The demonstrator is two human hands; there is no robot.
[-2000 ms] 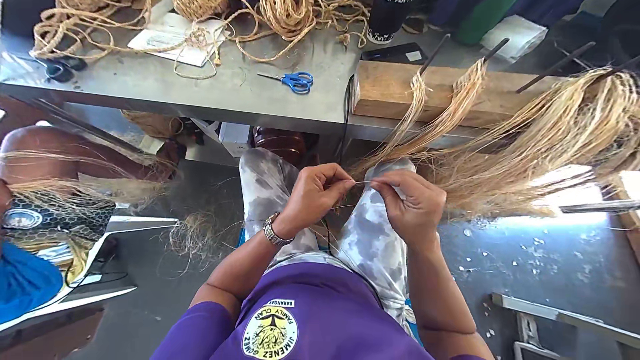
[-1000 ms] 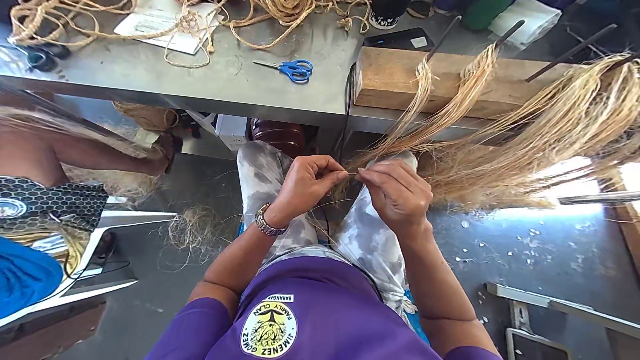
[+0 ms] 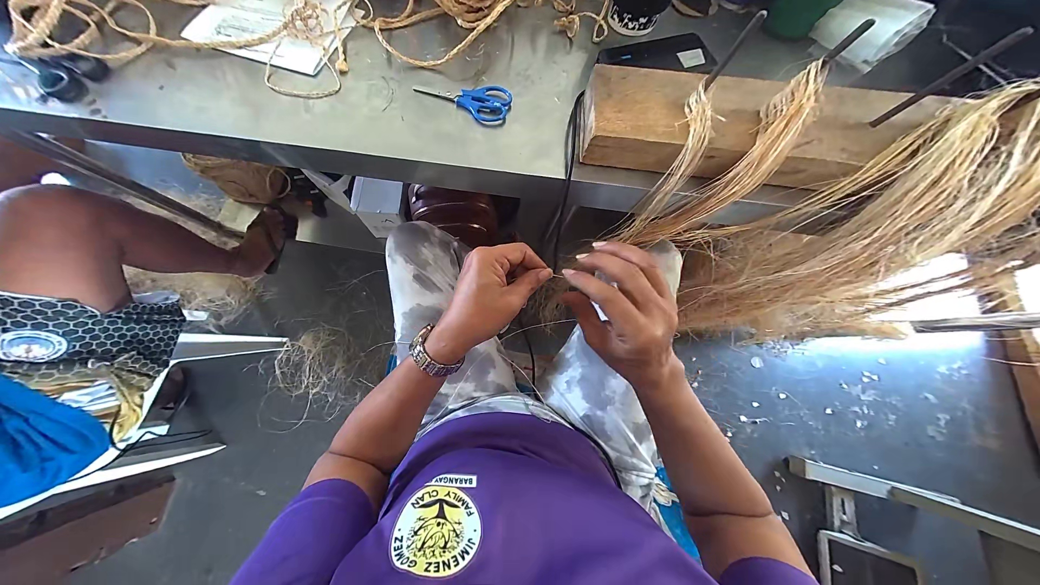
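Over my lap, my left hand (image 3: 500, 296) pinches a thin plant fibre (image 3: 555, 274) between thumb and fingertips; a fine strand hangs in a curve below. Just to the right, my right hand (image 3: 626, 309) has its fingers spread and its thumb apart, the fingertips close to the fibre end; no held thing shows in it. Beyond it, long hanks of pale fibre (image 3: 812, 268) hang from metal spikes (image 3: 735, 49) set in a wooden beam (image 3: 650, 110) and trail down to the right.
Blue-handled scissors (image 3: 485, 105) lie on the metal table (image 3: 366, 122), with coiled rope (image 3: 305, 24), paper (image 3: 236, 28) and a dark phone (image 3: 658, 55). Another person's bare leg (image 3: 122, 227) is at the left. Tangled fibre waste (image 3: 321, 370) lies on the floor; a metal frame (image 3: 861, 487) stands lower right.
My right hand was pinched close against my left hand's fingertips a second ago; its fingers have now spread apart. My left hand stays pinched over my lap.
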